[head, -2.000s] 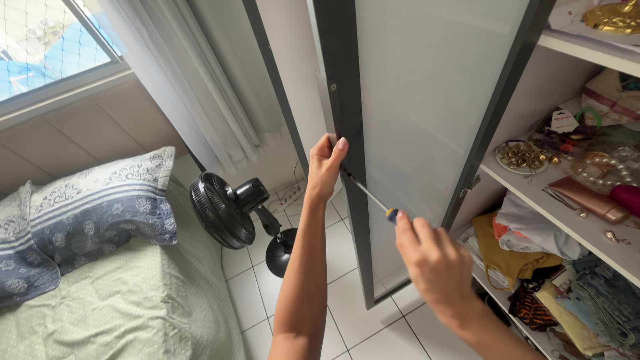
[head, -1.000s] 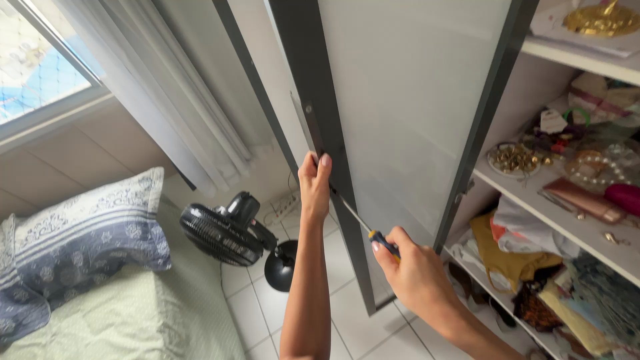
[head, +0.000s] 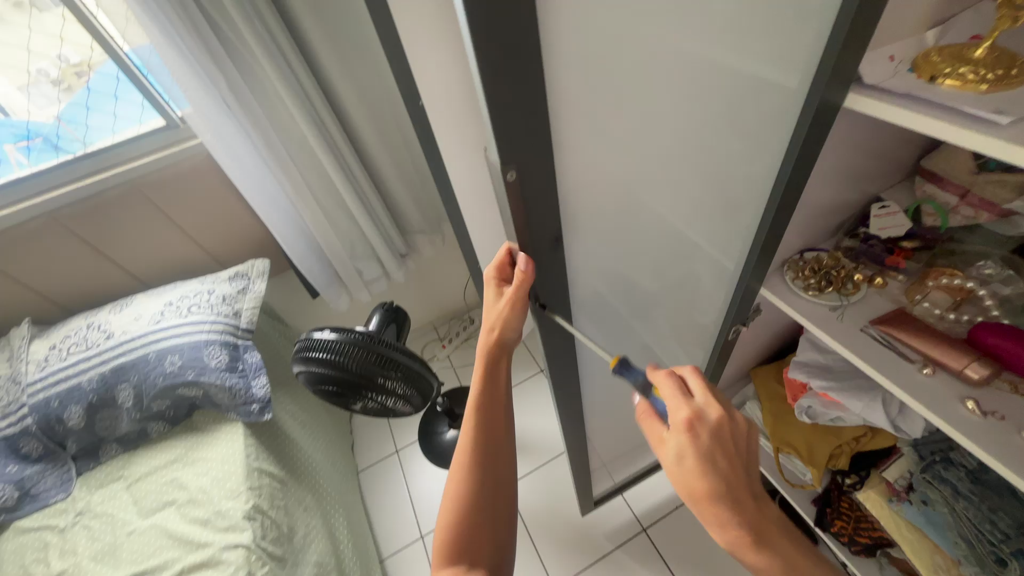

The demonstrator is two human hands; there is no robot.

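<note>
My left hand (head: 506, 298) grips the edge of a dark-framed wardrobe door (head: 672, 200) with a pale glossy panel, at the lower end of a handle strip (head: 513, 200) fixed to the frame. A screw shows near the strip's upper part. My right hand (head: 704, 448) holds a screwdriver (head: 630, 374) by its blue and yellow handle. The screwdriver's shaft slants up to the left, and its tip meets the dark frame just below my left hand. The exact contact of tip and screw is too small to tell.
Shelves (head: 888, 362) at the right hold jewelry, a pink tube and folded clothes (head: 832, 416). A black fan (head: 364, 370) stands on the tiled floor (head: 552, 488) beside a bed (head: 184, 496) with a patterned pillow (head: 160, 360). A curtain (head: 280, 136) hangs by the window.
My left hand stays on the door edge and the screwdriver's tip stays at the frame. The fingers of my right hand have shifted around its handle.
</note>
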